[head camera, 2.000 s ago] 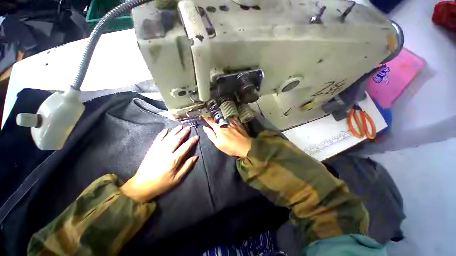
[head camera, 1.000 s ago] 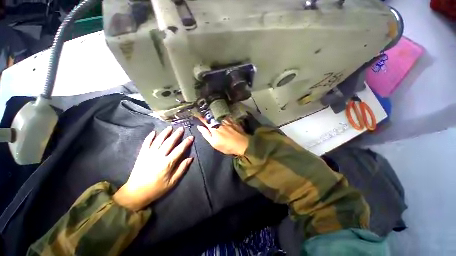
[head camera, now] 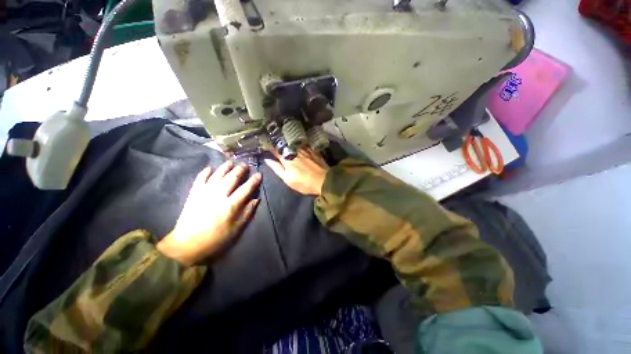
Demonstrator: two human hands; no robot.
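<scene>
A dark grey garment piece point(head camera: 228, 269) is spread over the table and lap, with a seam line running from the needle area towards me. My left hand point(head camera: 211, 211) lies flat on the cloth left of the seam, fingers slightly spread and pointing at the presser foot. My right hand point(head camera: 301, 171) rests on the cloth right of the seam, its fingertips close to the presser foot point(head camera: 242, 146) and partly hidden behind the tension knobs point(head camera: 294, 131). The cream sewing machine head point(head camera: 360, 62) stands over the cloth. The needle tip is too small to tell.
A white lamp point(head camera: 59, 148) on a grey gooseneck hangs at the left. Orange-handled scissors point(head camera: 483, 153) lie on a white ruled board point(head camera: 443, 169) right of the machine. A pink packet point(head camera: 529, 90) is behind them. A grey cloth heap point(head camera: 508, 242) is at the right. A green basket point(head camera: 131, 31) is behind.
The camera view has shifted slightly. Both hands stay in nearly the same places on the cloth beside the presser foot. The cloth shows no clear movement.
</scene>
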